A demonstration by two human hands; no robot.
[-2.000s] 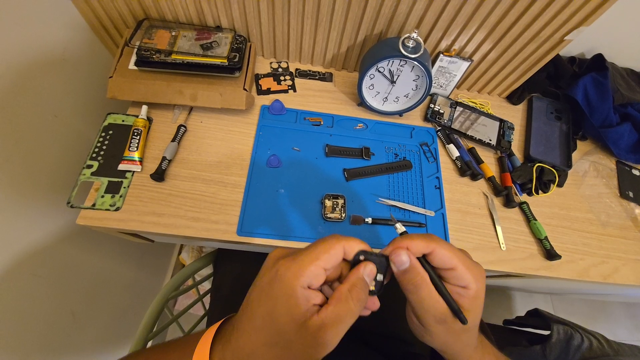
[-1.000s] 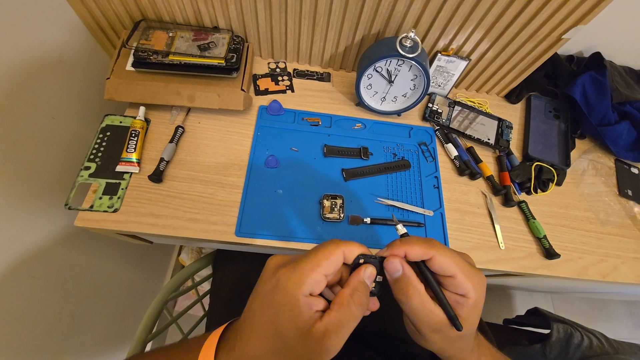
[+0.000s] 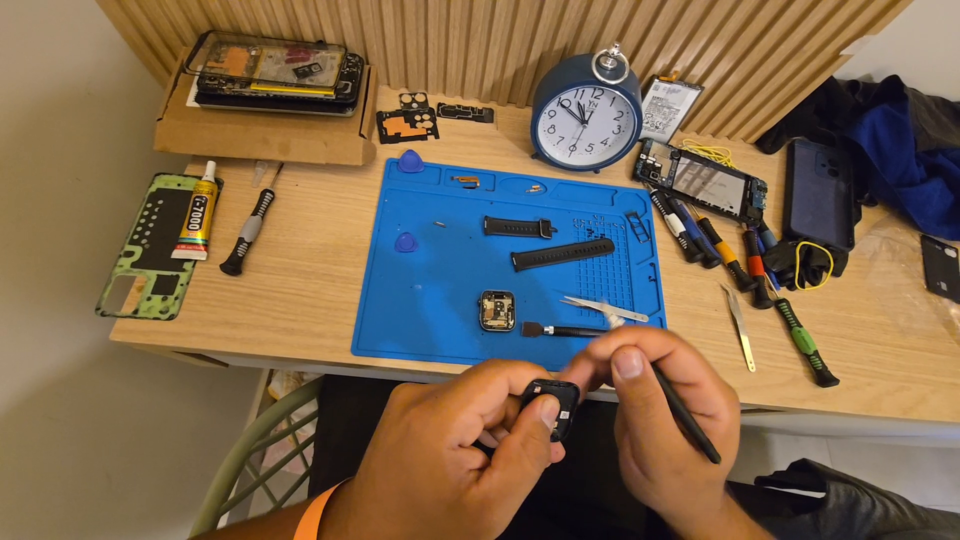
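Observation:
Between its thumb and fingers my left hand [image 3: 480, 442] grips a small black smartwatch part [image 3: 553, 409], just past the front edge of the desk. My right hand [image 3: 667, 412] holds a slim black-handled brush [image 3: 686, 416] with a pale tip, its fingertips close to the part's right side. On the blue silicone mat [image 3: 435, 300] rests an opened smartwatch case [image 3: 497, 310] with its inner parts showing. A flat brush [image 3: 559, 330] and tweezers [image 3: 611, 308] lie right of the case. Two black watch strap pieces [image 3: 517, 226] lie farther back.
Phone parts on a cardboard box [image 3: 262, 139], a glue tube [image 3: 196, 217] on a green-edged phone back cover [image 3: 124, 289] and a screwdriver [image 3: 247, 232] are at left. A blue alarm clock [image 3: 586, 112] stands behind the mat. Several screwdrivers [image 3: 724, 255] and an opened phone [image 3: 705, 180] lie right.
My right hand has drawn slightly away from the watch part to the right, the brush still in it. My left hand keeps its grip on the part.

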